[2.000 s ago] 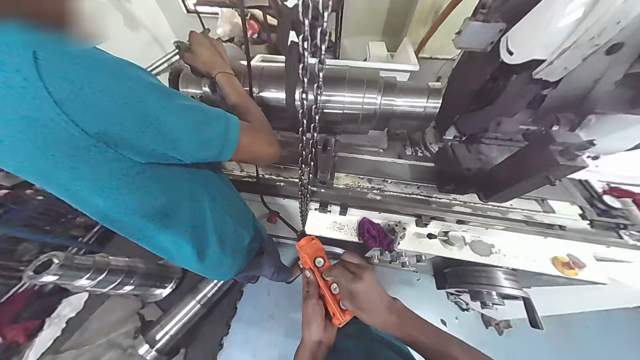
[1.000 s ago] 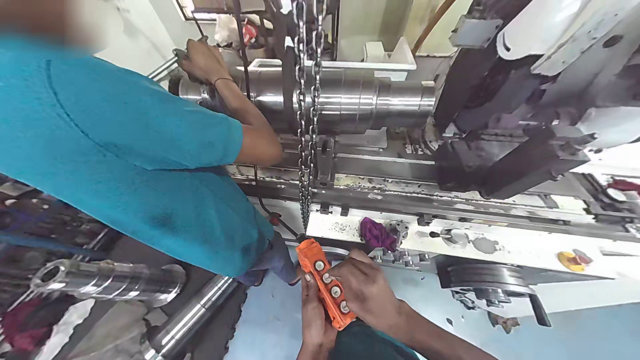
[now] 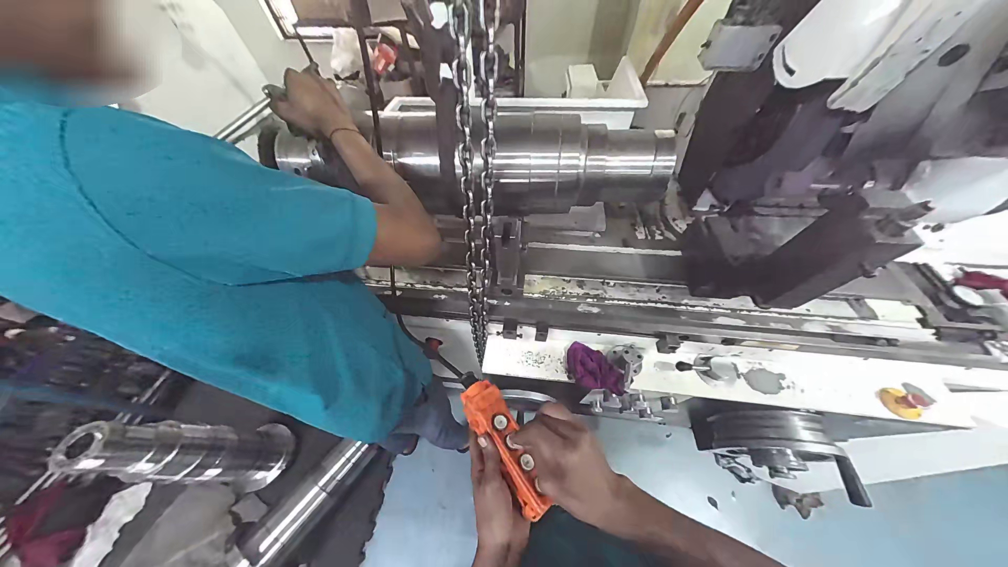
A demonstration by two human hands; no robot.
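Note:
An orange push-button hoist pendant [image 3: 508, 449] hangs on a dark cable, tilted, low in the middle of the view. Around its lower left side my left hand [image 3: 494, 492] is closed, holding it. My right hand [image 3: 563, 457] lies against its right side, with the thumb at the row of round buttons; whether a button is pressed cannot be told. Just above the pendant, two runs of steel chain [image 3: 476, 181] hang in front of a large stepped metal shaft [image 3: 551, 161] on a grinding machine or lathe. A co-worker's hand [image 3: 311, 102] is at the shaft's left end.
The co-worker in a teal shirt [image 3: 260, 339] leans in from the left. A purple rag [image 3: 591, 368] lies on the machine's white ledge, left of a handwheel [image 3: 768, 433]. A hollow metal cylinder [image 3: 173, 453] and a steel bar [image 3: 315, 496] are at the lower left.

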